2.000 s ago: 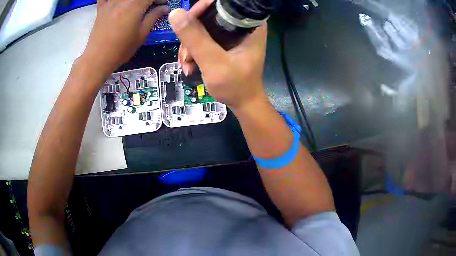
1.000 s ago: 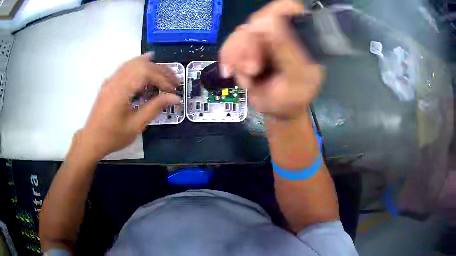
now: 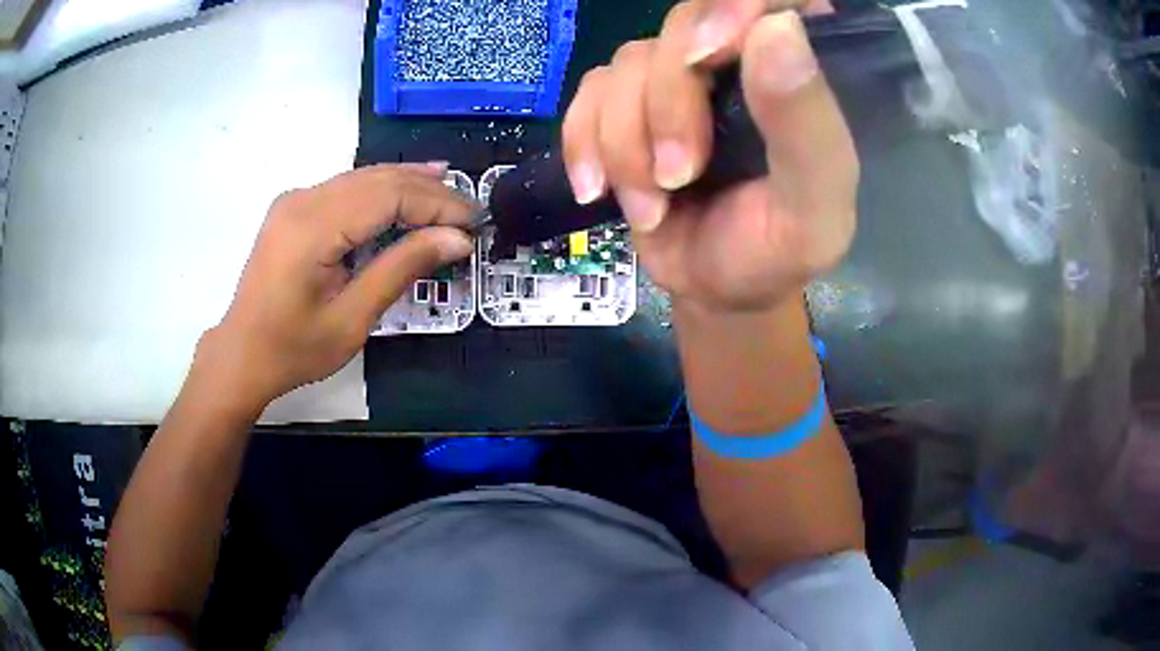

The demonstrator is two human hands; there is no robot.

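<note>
My right hand grips the black electric screwdriver, held tilted with its front end pointing left above the housings. My left hand has thumb and forefinger pinched on a tiny greyish item, apparently a screw, at the screwdriver's front end. The right white housing lies open, with a green circuit board and a yellow block showing. The left white housing lies beside it, mostly hidden under my left hand. The screwdriver covers the right housing's upper part.
The blue screw tray, filled with silvery specks, lies beyond the housings. A whitish sheet covers the bench at left. Crumpled translucent plastic lies at right. The dark bench mat's front edge runs just before my body.
My hands have come from the tray area to above the housings. Since a second ago, my left fingertips have closed and met the screwdriver's front end, which has turned to point left.
</note>
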